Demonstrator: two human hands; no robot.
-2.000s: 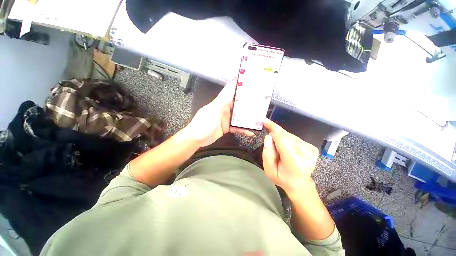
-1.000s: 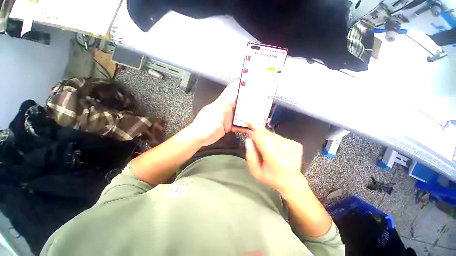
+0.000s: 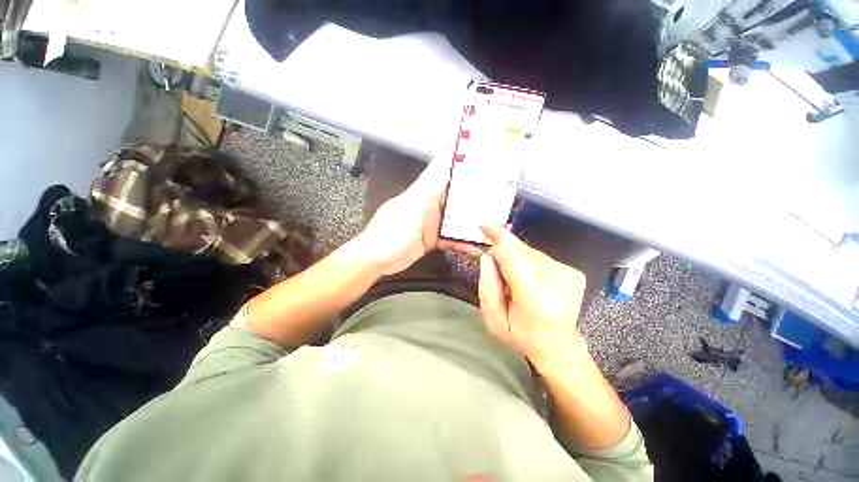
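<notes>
A smartphone (image 3: 493, 165) with a lit white screen is held upright over the lap, in front of the table edge. My left hand (image 3: 407, 222) grips its lower left side, with fingers passing behind it. My right hand (image 3: 534, 292) is at the phone's lower right corner, with a fingertip over the bottom of the screen; its other fingers are curled. A black garment (image 3: 565, 56) lies heaped on the table beyond the phone, with a small plaid piece (image 3: 680, 85) at its right end.
The white sewing table (image 3: 603, 202) runs across in front. Machine parts (image 3: 742, 56) show at upper right. Plaid cloth (image 3: 179, 202) and black cloth (image 3: 104, 329) are heaped at left. A blue crate (image 3: 702, 400) with black cloth stands on the speckled floor at lower right.
My right hand first moved left to the lower screen, then slightly back right. The phone has shifted slightly right and stays in my left hand.
</notes>
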